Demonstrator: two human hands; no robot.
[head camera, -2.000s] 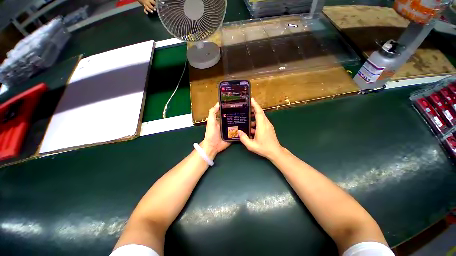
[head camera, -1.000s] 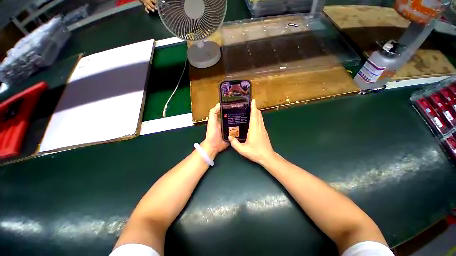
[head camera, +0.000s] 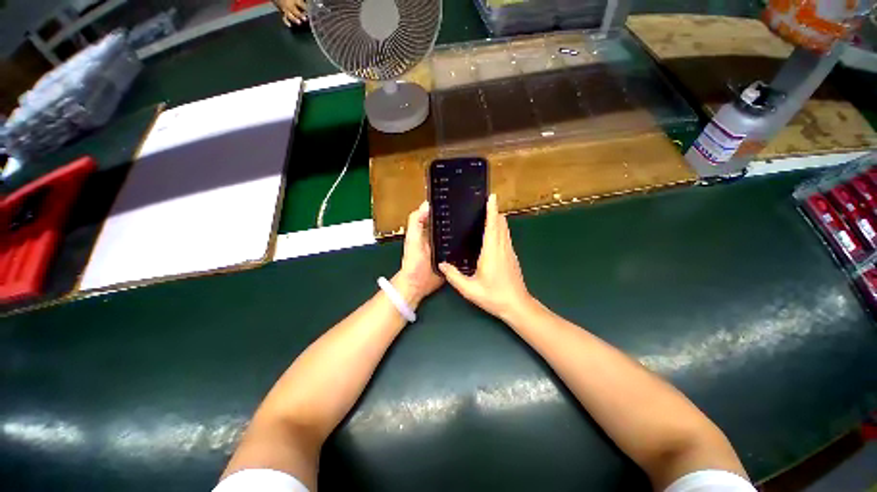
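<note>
A black smartphone (head camera: 460, 211) stands upright in both hands in the middle of the view, its dark screen with a list of small text facing me. My left hand (head camera: 419, 258) holds its left side and lower corner; a pale band is on the wrist. My right hand (head camera: 494, 267) holds its right side, with the thumb over the lower edge of the screen. The backs of the fingers behind the phone are hidden.
Dark green belt (head camera: 615, 279) under my forearms. Behind it are a brown board (head camera: 413, 202), clear tray (head camera: 567, 91), grey fan (head camera: 398, 106) and white bottle (head camera: 728, 133). A white board (head camera: 192, 202) and red fixture (head camera: 34, 240) lie left; red phones (head camera: 839, 223) right. A person's hand (head camera: 292, 10) shows far off.
The phone's screen has changed from a colourful page to a dark list. My right thumb has moved left along the lower screen since the earliest frame. The view has shifted slightly.
</note>
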